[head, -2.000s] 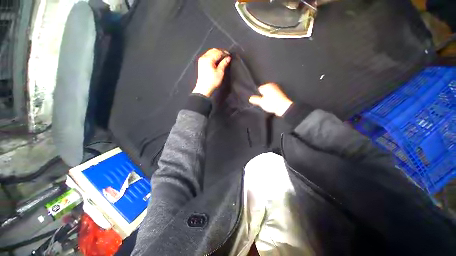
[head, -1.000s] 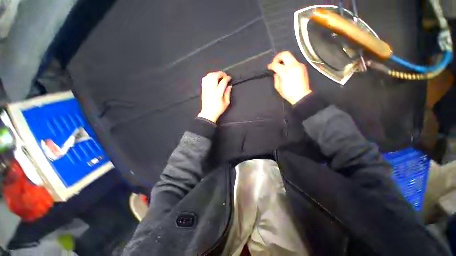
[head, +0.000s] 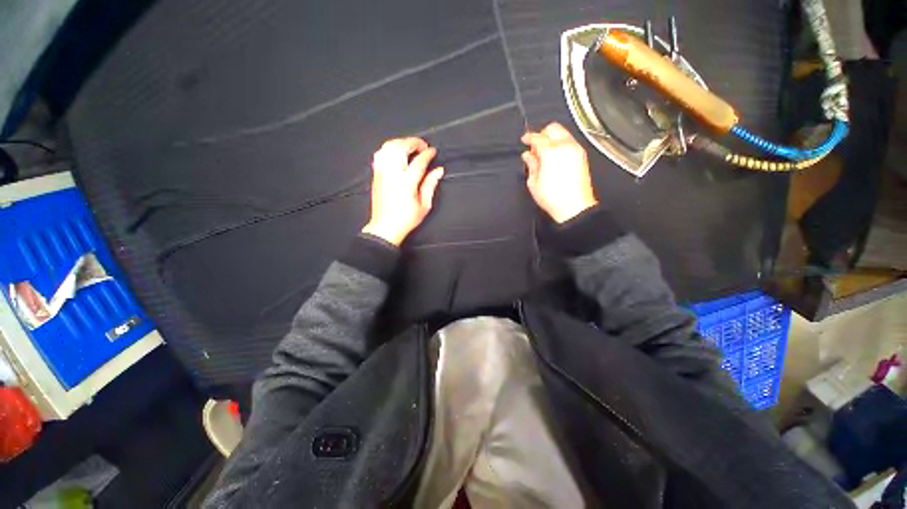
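Observation:
A black garment piece (head: pixel 298 214) with seam lines lies flat on the dark ribbed table cover (head: pixel 696 224). My left hand (head: pixel 401 189) pinches its cloth between thumb and fingers near the middle. My right hand (head: pixel 559 171) pinches the cloth near its right edge, where a thin pale line runs up. A narrow fold lies between the two hands. The steam iron (head: pixel 632 104) rests on the cover to the right of my right hand, untouched, with its orange-brown handle up.
A blue tube and a yellowish banded cord (head: pixel 761 159) run from the iron to a pale wrapped hose. The blue crate (head: pixel 748 348) is below the table's right edge. A blue-topped box (head: pixel 60 278) and a red bag (head: pixel 15 423) are at the left; a cream-rimmed bin (head: pixel 221 427) is lower left.
The view has shifted, so the box, iron and hands sit further left. My hands have spread slightly apart, still on the cloth. Earlier, my hands were bunching the cloth.

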